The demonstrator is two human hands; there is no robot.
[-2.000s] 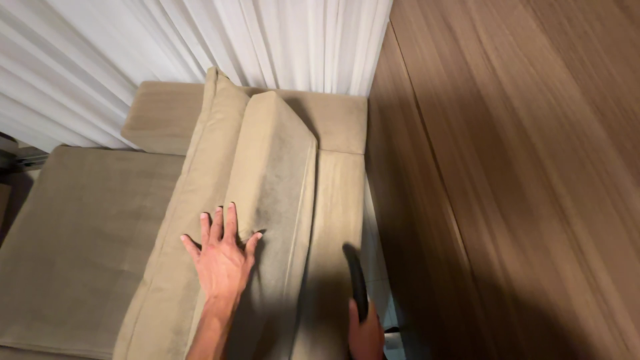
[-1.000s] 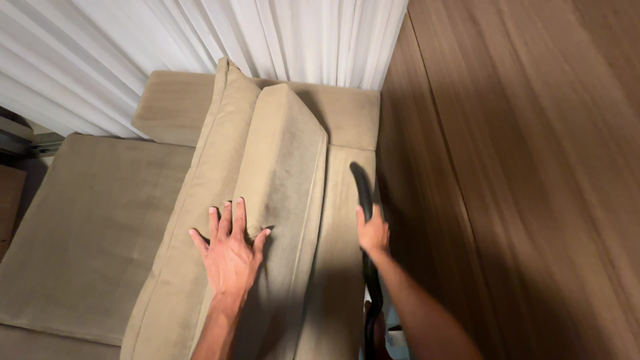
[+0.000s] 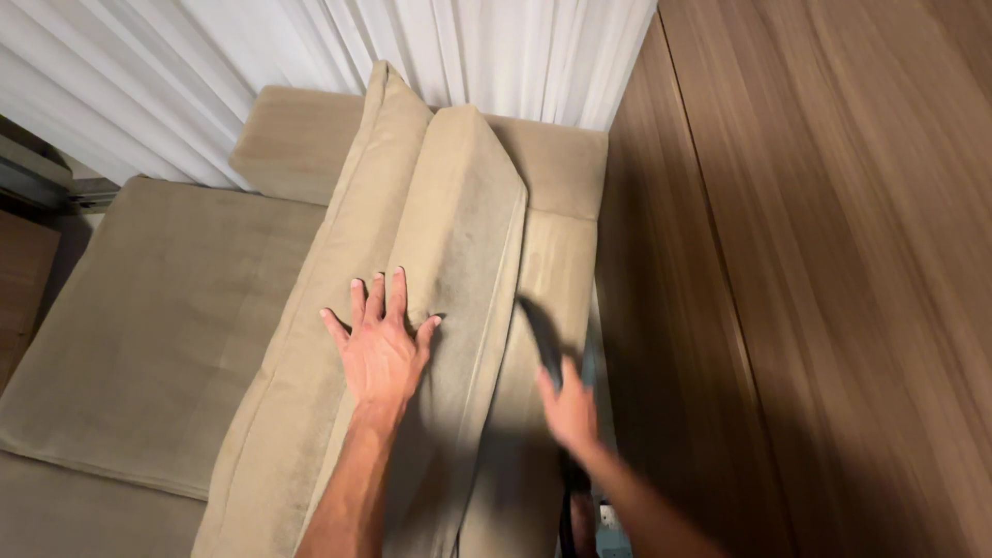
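My left hand [image 3: 381, 349] lies with spread fingers on a beige sofa back cushion [image 3: 465, 256], pressing where its top edge meets the side. In my right hand [image 3: 570, 407] is a dark curved tool [image 3: 542, 337], blurred, perhaps a vacuum cleaner wand or nozzle; its tip is by the gap between the cushion and the sofa's backrest frame [image 3: 558, 256]. A dark hose-like part [image 3: 570, 504] hangs below that hand, partly hidden.
Wood-grain panels [image 3: 775, 232] rise along the right, close to the sofa. White curtains [image 3: 434, 46] hang behind the sofa's arm [image 3: 302, 139]. A wide seat cushion [image 3: 178, 325] spreads at the left.
The right hand with the dark tool has come up from the lower edge, and the tool's tip now leans toward the cushion. The left hand stays on the cushion.
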